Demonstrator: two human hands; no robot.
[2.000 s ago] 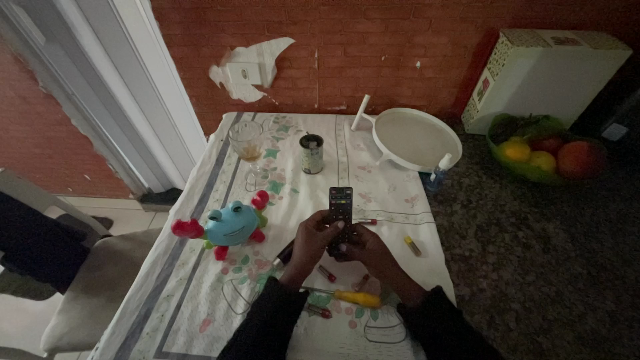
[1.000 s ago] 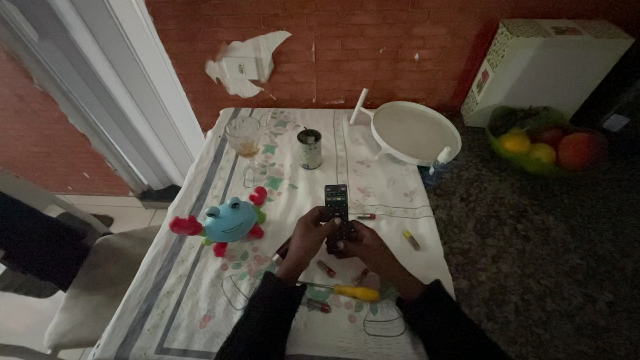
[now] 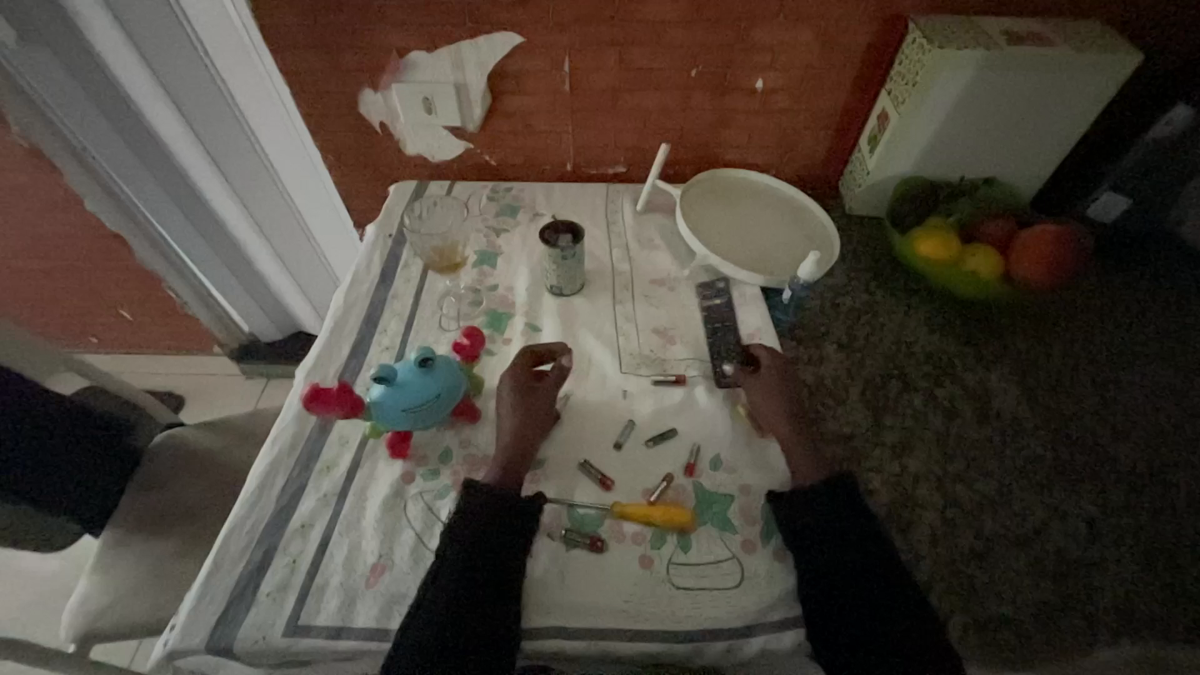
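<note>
A black remote control (image 3: 719,330) lies near the table's right side, its lower end pinched by my right hand (image 3: 761,384). My left hand (image 3: 532,389) is over the cloth beside a blue toy crab (image 3: 417,389) with red claws, its fingers curled; whether it holds anything small is not clear. Between and below my hands lie several small batteries, among them one near the remote (image 3: 668,381) and one lower down (image 3: 595,473). A screwdriver with a yellow handle (image 3: 653,515) lies below them, near my left sleeve. Another yellowish piece is partly hidden by my right hand.
Toward the back stand a glass goblet (image 3: 437,234), an open tin can (image 3: 562,258) and a round white tray-like piece (image 3: 757,225) with a blue bottle (image 3: 792,295) beside it. On the dark counter at right are a green fruit bowl (image 3: 966,272) and a box (image 3: 984,117). A chair (image 3: 178,525) stands left.
My hands have moved apart. The remote, earlier between both hands at the middle, is now farther right with my right hand. My left hand has let go of it and is nearer the crab.
</note>
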